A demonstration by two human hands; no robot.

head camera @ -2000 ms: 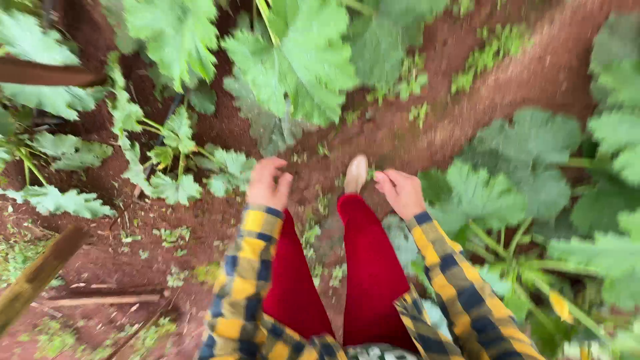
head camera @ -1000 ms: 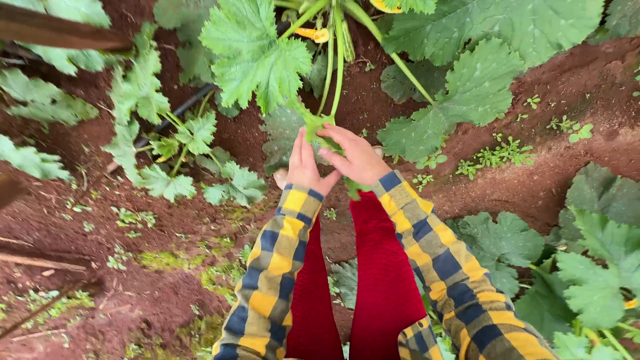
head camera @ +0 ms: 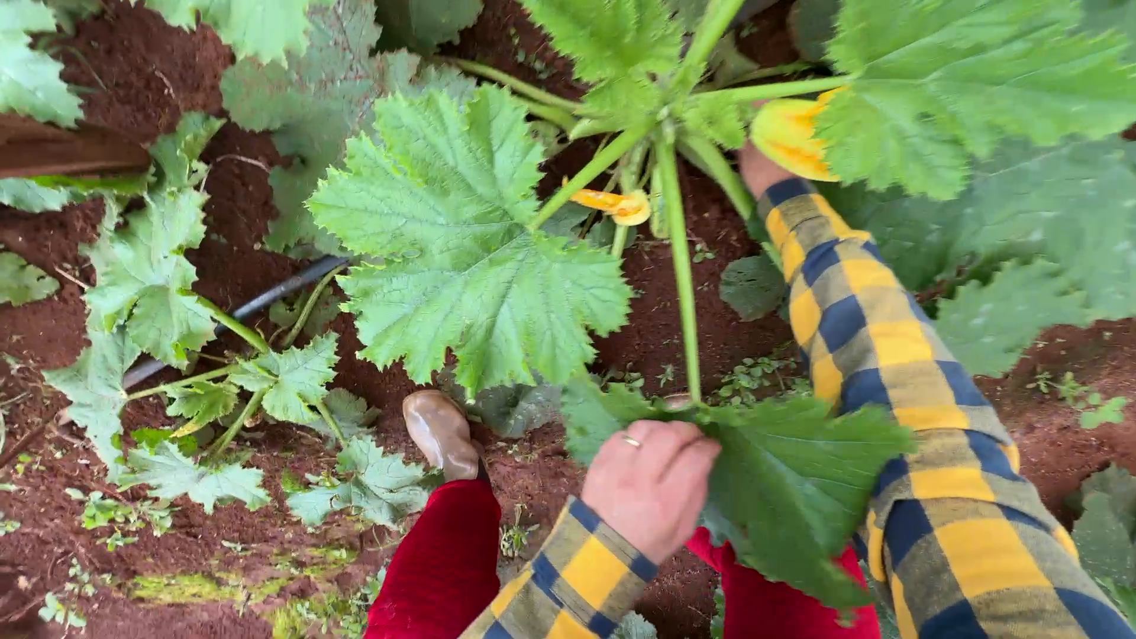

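A squash plant (head camera: 666, 120) with long green stalks and broad lobed leaves spreads across the upper middle. My left hand (head camera: 652, 484), a ring on one finger, grips a large green leaf (head camera: 799, 479) close to where its stalk joins. Reaching in at the upper right, my right hand (head camera: 761, 164) is mostly hidden behind a yellow squash blossom (head camera: 792, 138) and leaves, so its fingers cannot be seen. A narrower orange blossom (head camera: 621, 206) hangs among the stalks at the plant's centre.
A smaller squash plant (head camera: 266, 382) grows at the left beside a black irrigation pipe (head camera: 284, 286). Reddish soil with small weeds lies around my brown shoe (head camera: 441, 433). A brown object (head camera: 67, 151) juts in at the left edge. More large leaves (head camera: 1021, 240) fill the right side.
A second ago both hands were together at a leaf low on the plant; now my right hand has moved up and right among the stalks, while my left holds a leaf. The plant appears nearer.
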